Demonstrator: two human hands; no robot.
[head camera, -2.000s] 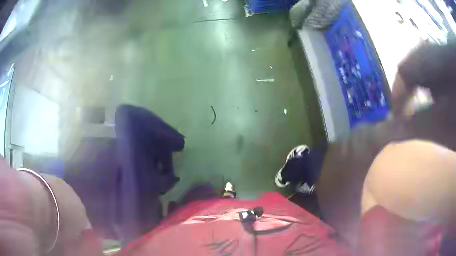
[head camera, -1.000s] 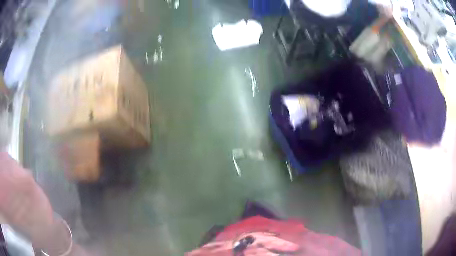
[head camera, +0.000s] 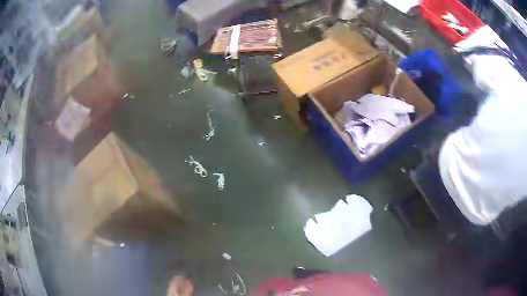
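Note:
A white cut piece (head camera: 340, 225) with a notched edge lies flat on the green floor. Beyond it, an open brown carton (head camera: 425, 103) with blue lower sides holds crumpled pale pieces (head camera: 378, 121). A small skin-coloured patch at the bottom edge looks like part of my left hand (head camera: 180, 286); it is cut off and blurred, so its fingers and any hold cannot be made out. My right hand is not in view.
Blurred brown cartons (head camera: 107, 185) stand on the left. A person in white (head camera: 491, 144) sits at the right, near a blue bin (head camera: 430, 78) and a red basket (head camera: 451, 20). A bundle of reddish strips (head camera: 254, 37) lies ahead. Thread scraps litter the floor.
The view has moved forward along the floor. The white piece is now closer, and the open carton and seated person have come into view. The purple cloth has left the view.

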